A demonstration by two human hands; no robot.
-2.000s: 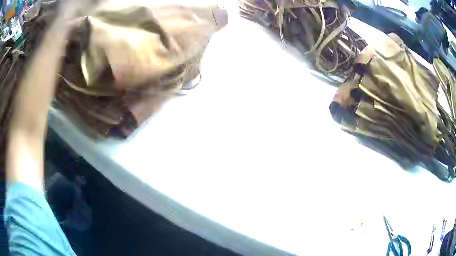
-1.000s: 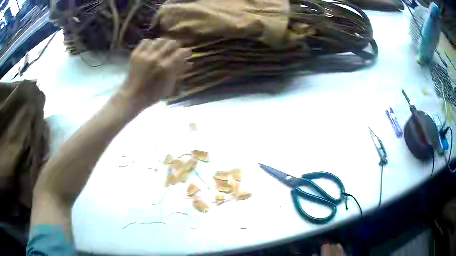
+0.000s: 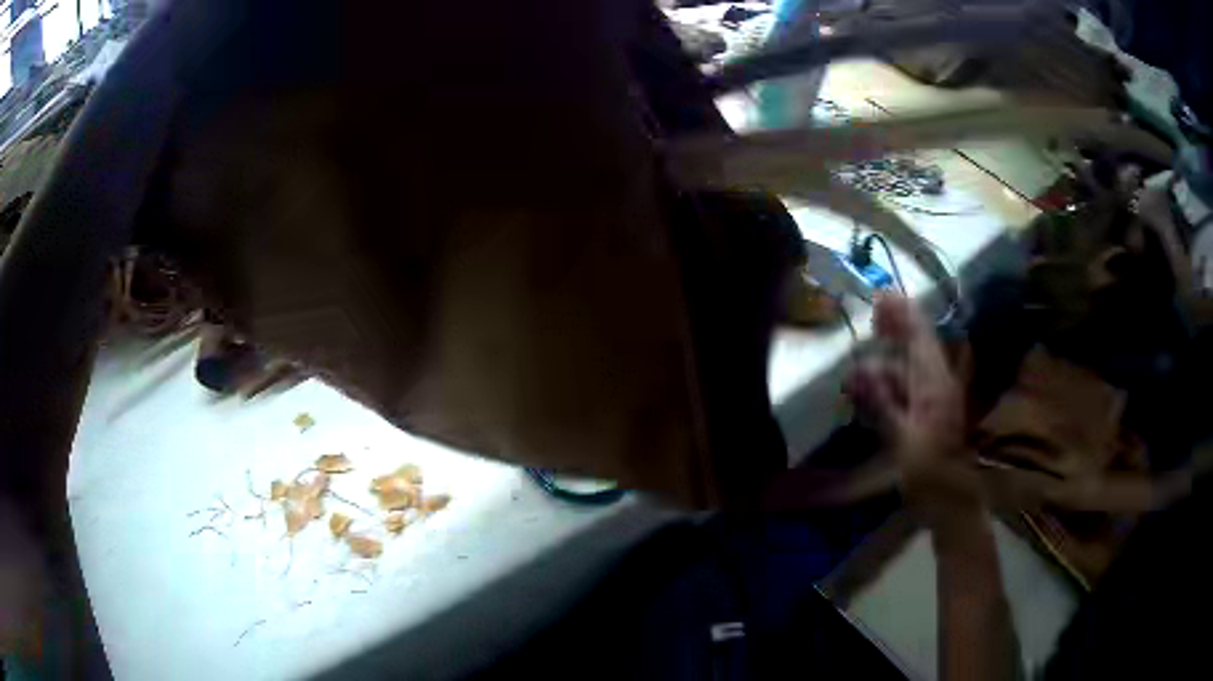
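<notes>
A large brown bag (image 3: 532,306) hangs very close to the camera, dark and blurred, and covers the middle of the view. Its long straps (image 3: 851,140) stretch to the right. My left arm runs up the left edge; my left hand cannot be seen. My right hand (image 3: 911,379) is raised right of the bag, blurred, with fingers parted and nothing visible in it. Part of a teal scissor handle (image 3: 575,492) shows below the bag; the rest is hidden.
Tan offcuts (image 3: 306,499) and loose threads lie on the white table (image 3: 173,572). Brown bags (image 3: 153,293) show at the left. A blue object (image 3: 867,272) with cables is at the table's far edge. More brown bags (image 3: 1064,412) are at the right, on or beside a pale surface.
A bag has come up off the table close to the camera, hiding most of the scissors. My right hand has risen into view at the right. The view has turned right.
</notes>
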